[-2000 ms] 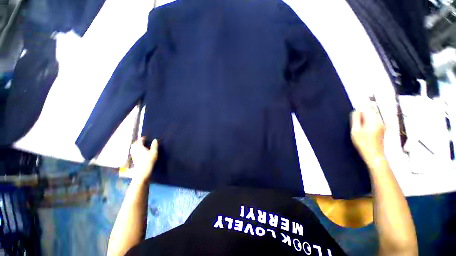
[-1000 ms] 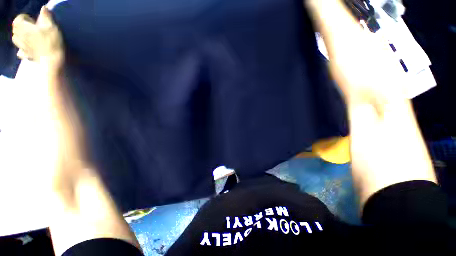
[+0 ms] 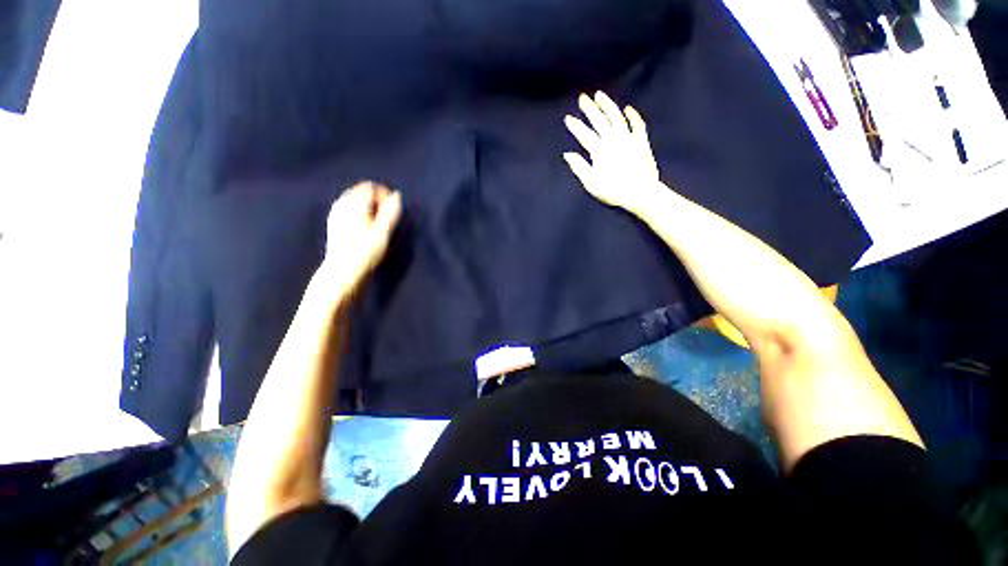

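A dark navy coat (image 3: 520, 221) lies on the white table in front of me, its hem near my waist. A sleeve (image 3: 166, 276) lies along its left side, with a row of small dark buttons (image 3: 137, 363) near the cuff. The other sleeve (image 3: 774, 166) lies at the right. My left hand (image 3: 363, 230) is curled on the left middle of the coat; its fingers hide whether it pinches cloth or holds anything. My right hand (image 3: 613, 153) lies on the right middle, palm down, fingers spread, with nothing in it.
A pink-purple tool, perhaps snips (image 3: 816, 95), lies on the white table (image 3: 66, 243) right of the coat. Black items (image 3: 857, 24) and thin sticks lie at the far right. A yellow-orange stool (image 3: 732, 329) shows partly beyond the hem, over the blue floor (image 3: 381, 470).
The coat, held up between both hands a second ago, now lies down, with both sleeves in view. Both hands have moved inward onto it, and the right hand has let go and spread its fingers.
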